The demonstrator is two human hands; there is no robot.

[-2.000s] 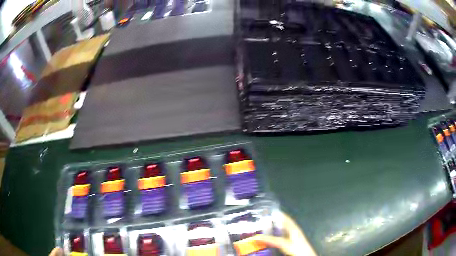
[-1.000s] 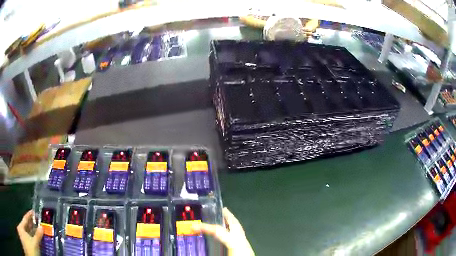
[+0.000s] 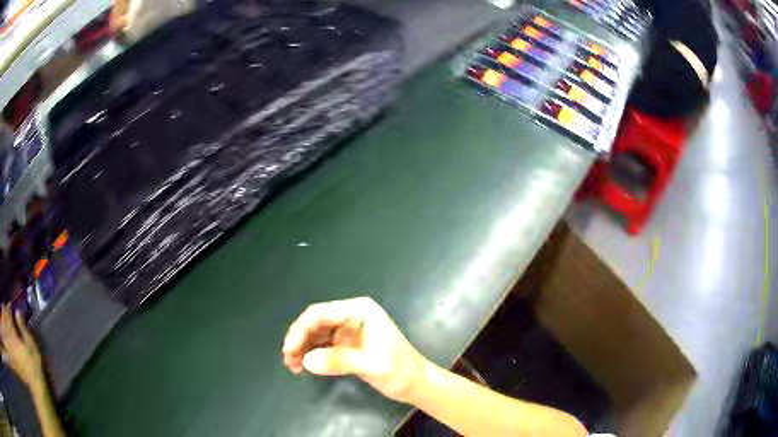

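Observation:
A clear tray of keypad phones (image 3: pixel 51 256) lies at the far left, blurred and partly hidden by the black tray stack. My left hand (image 3: pixel 19 341) is at the left edge, its fingertips at the tray's near end; whether it grips the tray I cannot tell. My right hand (image 3: pixel 345 341) is over the green bench at the lower middle, empty, with fingers loosely curled and apart. Another clear tray of phones (image 3: pixel 546 72) with orange bands lies at the bench's far right end.
The thick black tray stack (image 3: pixel 222 128) fills the upper left. The green bench top (image 3: pixel 384 205) ends in a diagonal edge. Beyond it are a red stool (image 3: pixel 640 162), a seated person in dark clothing (image 3: pixel 678 60) and a brown board (image 3: pixel 606 333) below the bench.
The view has swung right. The phone tray that was between both my hands is now at the far left. My right hand has let go and moved away from it.

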